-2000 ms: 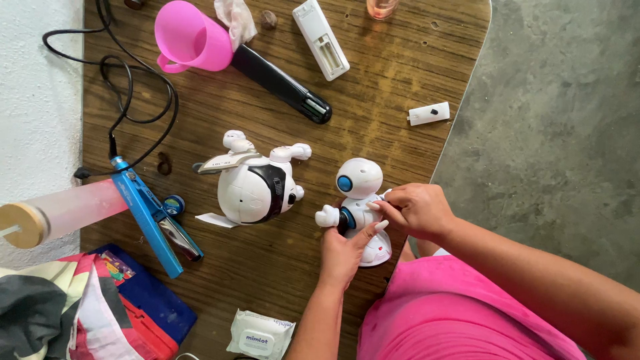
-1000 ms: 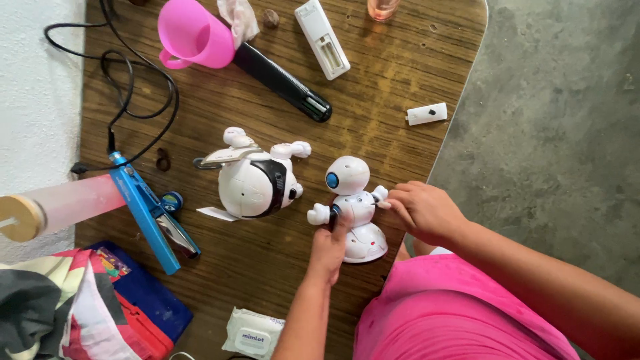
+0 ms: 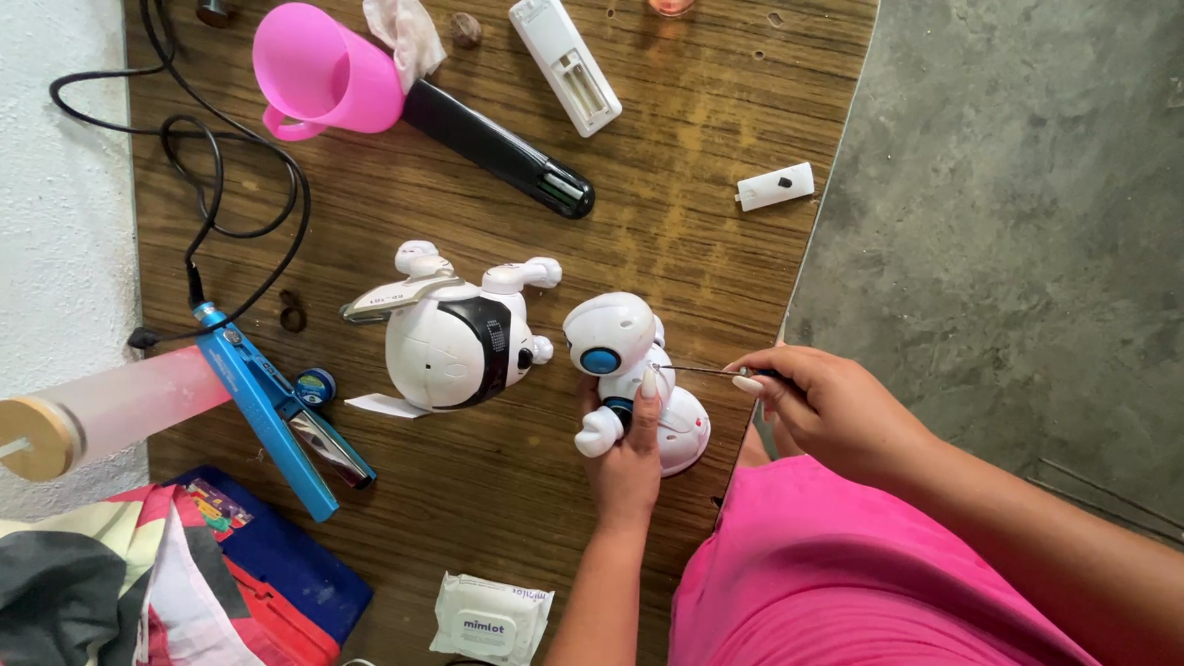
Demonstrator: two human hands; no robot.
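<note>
A white toy robot (image 3: 612,331) with a blue eye ring stands on the wooden table, and my left hand (image 3: 626,462) grips it around the body and arm. Between the fingertips of my right hand (image 3: 809,398) is a thin-shafted screwdriver (image 3: 708,370), whose tip meets the toy's side near my left thumb. Just left of this robot lies a second white toy (image 3: 435,351) with a black face panel and stubby limbs. A white battery cover (image 3: 775,187) rests near the table edge.
Farther off are a pink plastic mug (image 3: 324,79), a black remote control (image 3: 490,143) and a white remote (image 3: 566,67) with its battery bay exposed. A blue hair straightener (image 3: 268,416), a frosted tumbler (image 3: 139,402), a wipes pack (image 3: 492,620) and patterned cloth (image 3: 83,573) lie left and near.
A screwdriver now shows in my right hand, which has drawn back from the toy. The toy robot's head has turned or tilted, and my left thumb lies along its side.
</note>
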